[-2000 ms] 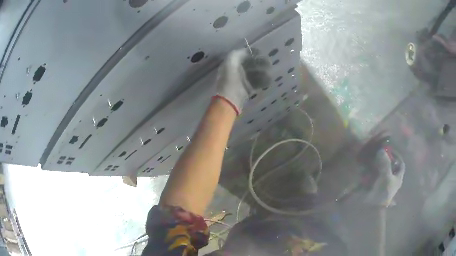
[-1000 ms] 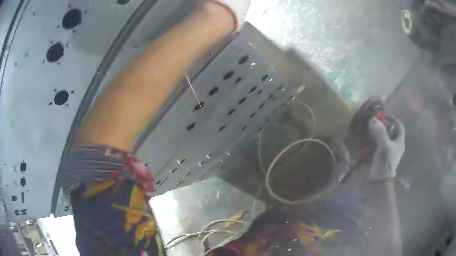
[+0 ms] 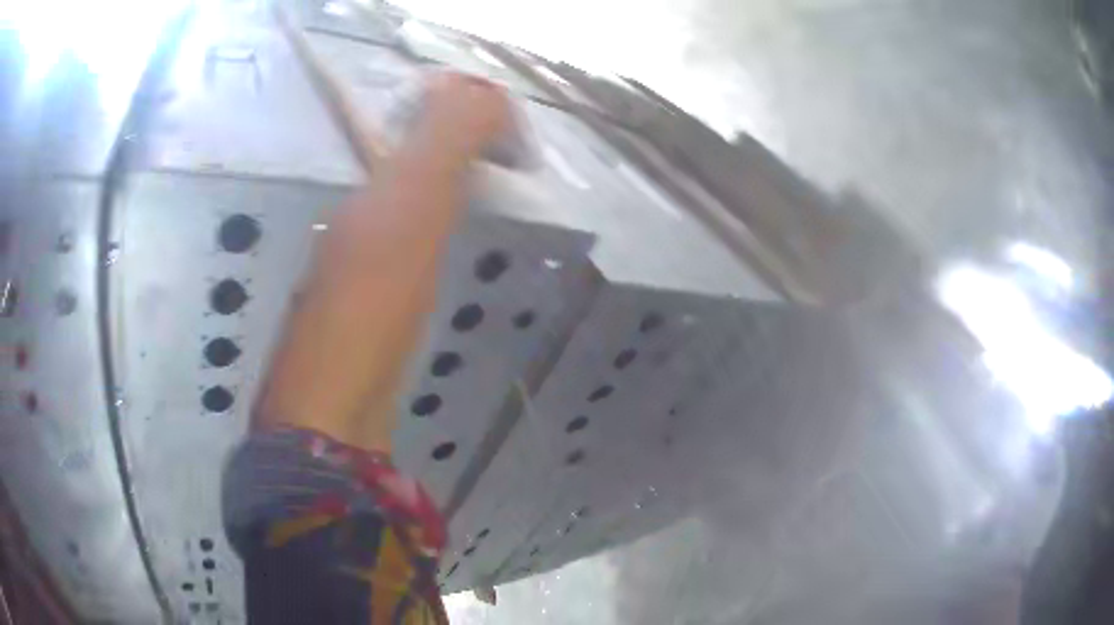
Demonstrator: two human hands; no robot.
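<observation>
Large grey sheet-metal panels (image 3: 293, 244) stand layered in front of me, with rows of round black holes and a few small slots. My left forearm reaches up across them. My left hand (image 3: 516, 137) is at the upper edge of the panels, heavily blurred, and its fingers cannot be made out. Whether it touches or holds the metal cannot be told. My right hand is out of the picture. No sander shows.
Brown cardboard-like strips (image 3: 782, 214) run along the layered edges at the upper right. Another thin brown strip (image 3: 332, 88) lies between panels at the top. Grey floor and bright glare show at the right.
The view has swung toward the stack's upper part. My left arm still reaches up. My right hand with the red and black tool, and the looped hose, have left the picture.
</observation>
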